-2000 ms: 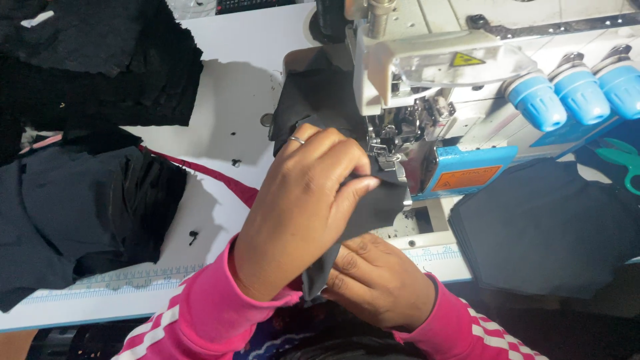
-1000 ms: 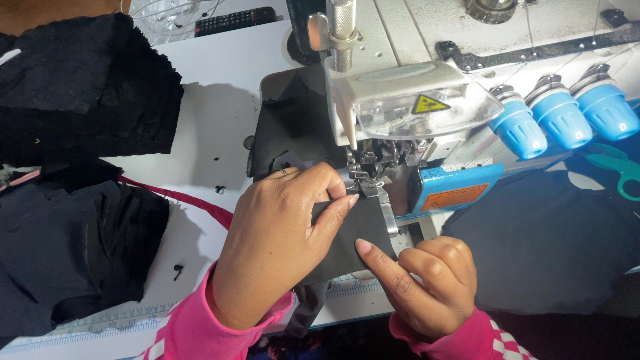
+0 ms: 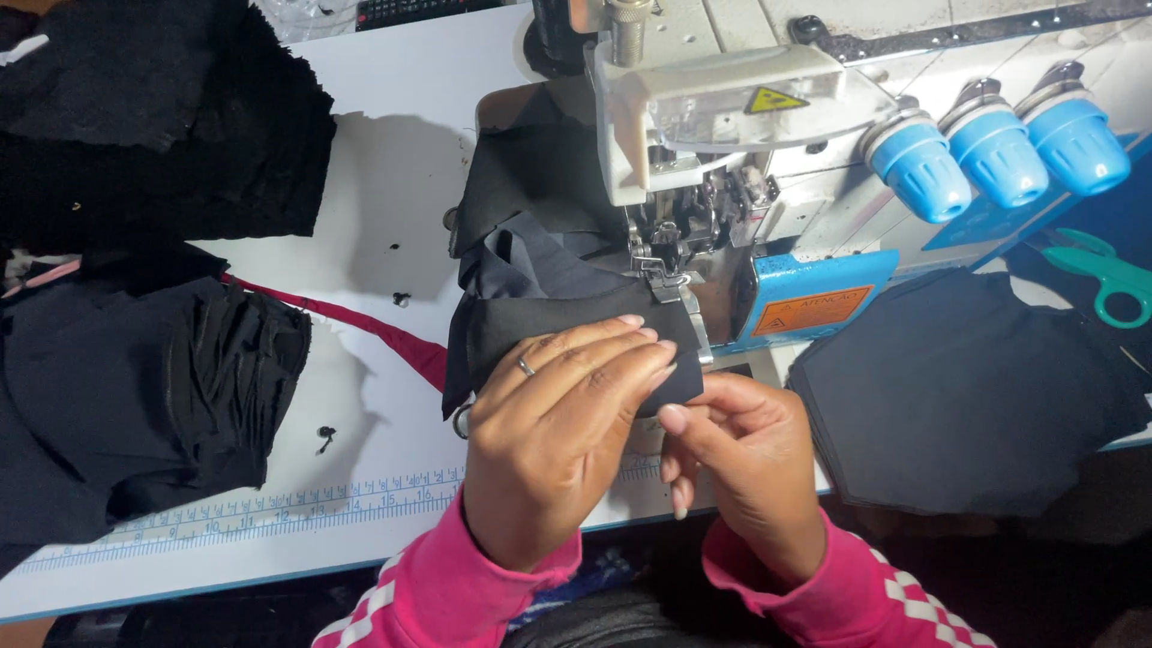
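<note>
Black fabric (image 3: 558,315) lies on the bed of an overlock sewing machine (image 3: 720,117), one edge at the presser foot (image 3: 668,281). My left hand (image 3: 562,414), with a ring on one finger, rests on the fabric with its fingers extended and close together, just below the foot. My right hand (image 3: 747,450) pinches the near right corner of the fabric between thumb and forefinger, its other fingers curled beneath. The two hands are close together, fingertips almost meeting. More folded black fabric is bunched left of the foot. The needle tips are hard to make out.
Stacks of black cut fabric lie at upper left (image 3: 180,108) and lower left (image 3: 135,387), another (image 3: 954,396) at right. A red strip (image 3: 360,326) runs toward the machine. Green-handled scissors (image 3: 1107,274) lie at far right. A printed ruler (image 3: 297,515) follows the table's front edge; blue tension knobs (image 3: 999,157) project from the machine.
My left hand has gone from gripping the fabric near the foot to lying flatter on it. My right hand, earlier pointing a finger at the fabric's edge, now pinches its corner.
</note>
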